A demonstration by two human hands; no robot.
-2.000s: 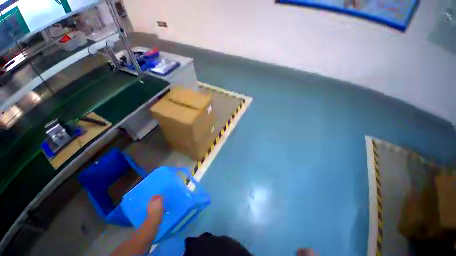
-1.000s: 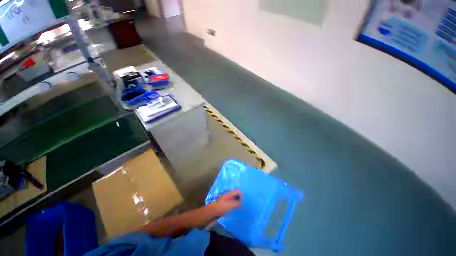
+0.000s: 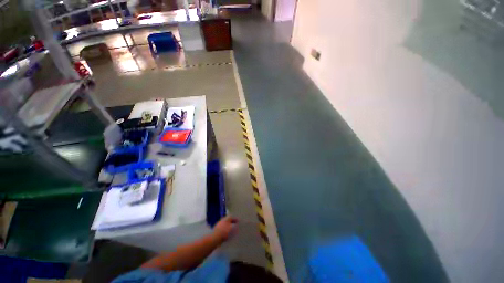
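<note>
A bright blue plastic stool [image 3: 348, 260] is at the bottom edge, right of centre, blurred and cut off by the frame. My left hand [image 3: 224, 228] is at the lower centre, beside the end of a white table and apart from the stool. It is small and blurred; its fingers look curled, and I cannot tell whether they hold anything. The blue sleeve of that arm comes in from the bottom. My right hand is not in view, so what holds the stool is hidden.
A white table [image 3: 190, 210] bears blue trays [image 3: 122, 160], papers on a clipboard [image 3: 124, 207] and a red item [image 3: 177, 136]. A blue bin [image 3: 215, 193] stands beside it. Yellow-black floor tape [image 3: 252, 177] runs along the walkway. A green bench [image 3: 50, 226] is left, a white wall [image 3: 381, 105] right.
The view has moved forward along the walkway, and the white table is nearer. The stool has shifted to the lower right. My left hand, earlier over the stool, is now apart from it.
</note>
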